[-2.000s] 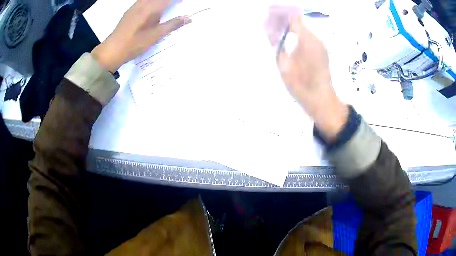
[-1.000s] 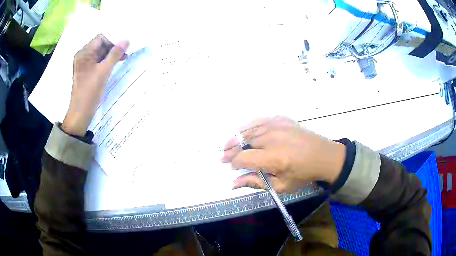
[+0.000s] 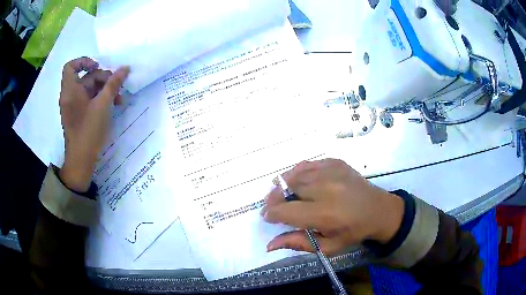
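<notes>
A printed form sheet point(image 3: 230, 115) lies in front of me on the white table, its top part folded or covered by a curled blank sheet point(image 3: 190, 34). A second form point(image 3: 132, 196) lies at its left, with handwriting and a wavy pen mark. My left hand point(image 3: 89, 109) is at the curled sheet's lower left corner, fingers bent; whether it pinches the paper is unclear. My right hand point(image 3: 323, 204) rests over the form's lower right and holds a pen point(image 3: 326, 262) between its fingers, one end pointing down past the table edge.
The white and blue sewing machine point(image 3: 432, 52) stands at the right. A grey ruler tape point(image 3: 259, 276) runs along the front edge. A green-yellow item point(image 3: 55, 29) lies upper left. A blue crate point(image 3: 467, 259) and a red box point(image 3: 511, 233) are below at right.
The curled sheet now stands raised over the form's top, and the print shows more clearly. My right hand has come down from the upper right since the earliest frame, still with the pen.
</notes>
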